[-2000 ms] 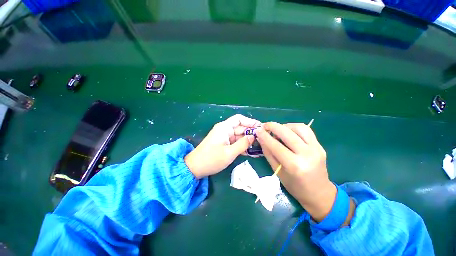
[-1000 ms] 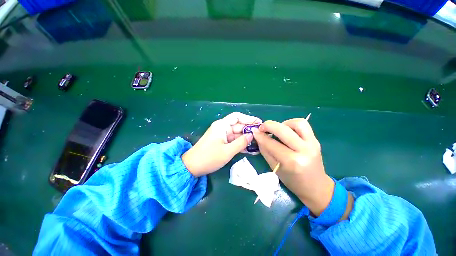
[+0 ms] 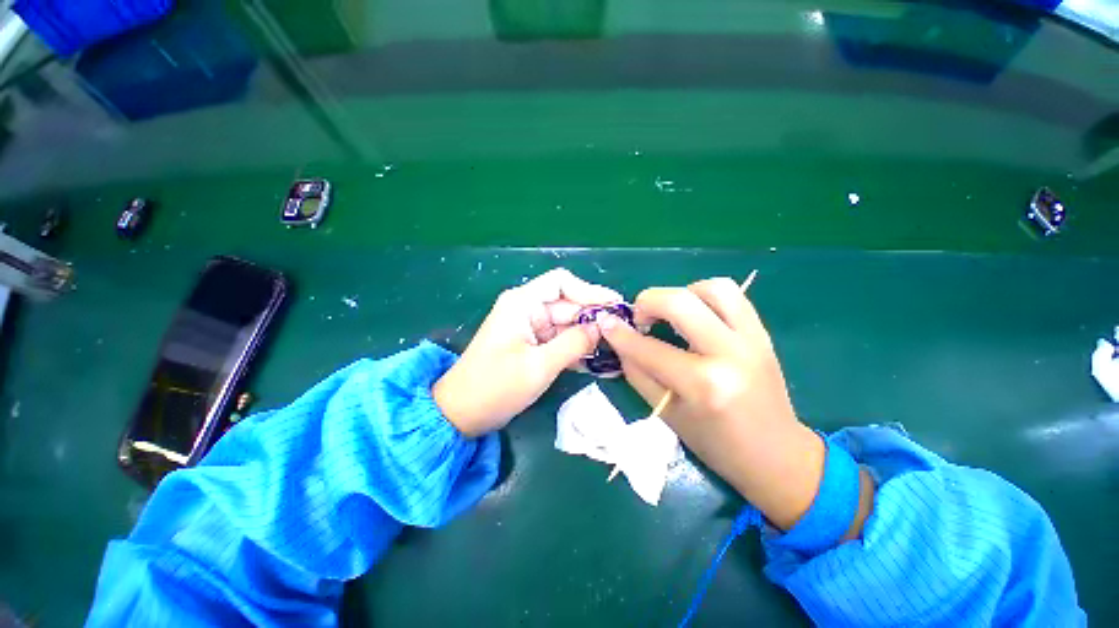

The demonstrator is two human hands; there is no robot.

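Observation:
A small dark watch case (image 3: 604,357) is held between both hands in the middle of the view. My left hand (image 3: 506,359) grips it from the left, thumb on its near side. My right hand (image 3: 724,383) has its thumb and index fingertips at the case's upper part, and they partly hide it. A thin pale wooden stick (image 3: 664,402) is also in my right hand; one end sticks out above the knuckles, the other passes down over the white wipe (image 3: 638,456). The wipe lies on the green surface just below the hands.
A black smartphone (image 3: 203,368) lies at left. Several other units lie along the green belt: one upper left (image 3: 306,204), one far right (image 3: 1047,211), smaller ones farther left. A white wad (image 3: 1108,366) is at the right edge. A blue bin (image 3: 92,22) stands top left.
The units on the belt have shifted left in the view. Both hands stay together on the case, slightly further left. The fingers have moved only slightly on it.

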